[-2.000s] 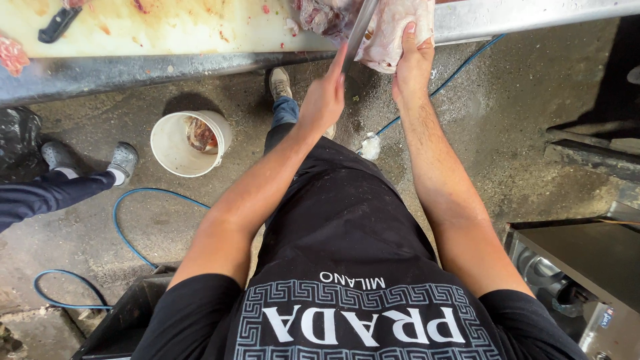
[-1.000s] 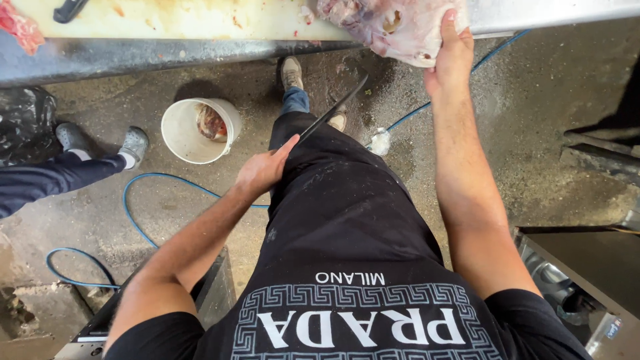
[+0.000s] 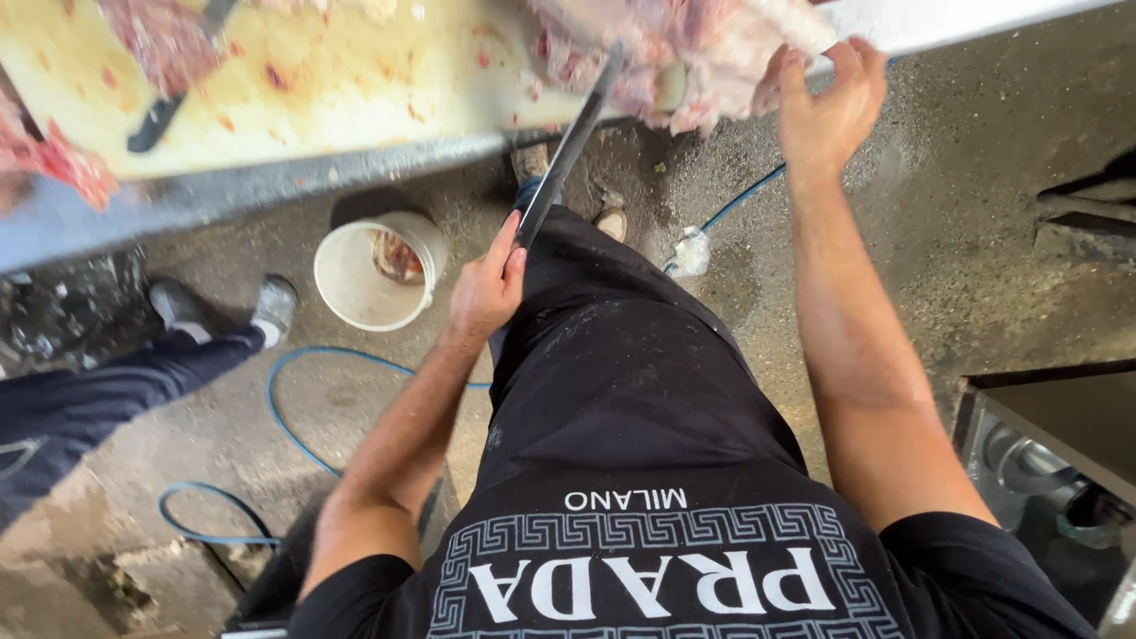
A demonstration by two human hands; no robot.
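Note:
A long steel knife (image 3: 568, 146) is in my left hand (image 3: 488, 288), its blade slanting up and right so that the tip overlaps the large pale pink piece of raw meat (image 3: 674, 35). Whether the tip touches the meat is not clear. The meat lies at the front edge of a stained cutting board (image 3: 355, 98) and hangs partly over it. My right hand (image 3: 830, 115) grips the meat's right end between thumb and fingers. On the board's left, a second knife with a black handle (image 3: 158, 122) lies with a smaller piece of meat (image 3: 164, 44) over its blade.
A white bucket (image 3: 342, 275) with scraps inside stands on the wet floor below the table. Blue hose (image 3: 293, 355) loops across the floor. Another person's legs (image 3: 204, 364) are at the left, beside a black plastic bag (image 3: 75, 306). Metal equipment (image 3: 1056, 399) stands at the right.
The knife in my left hand crossed the meat two seconds ago, then dropped back toward my apron; now it is up near the meat again. The meat shows a different, rougher side.

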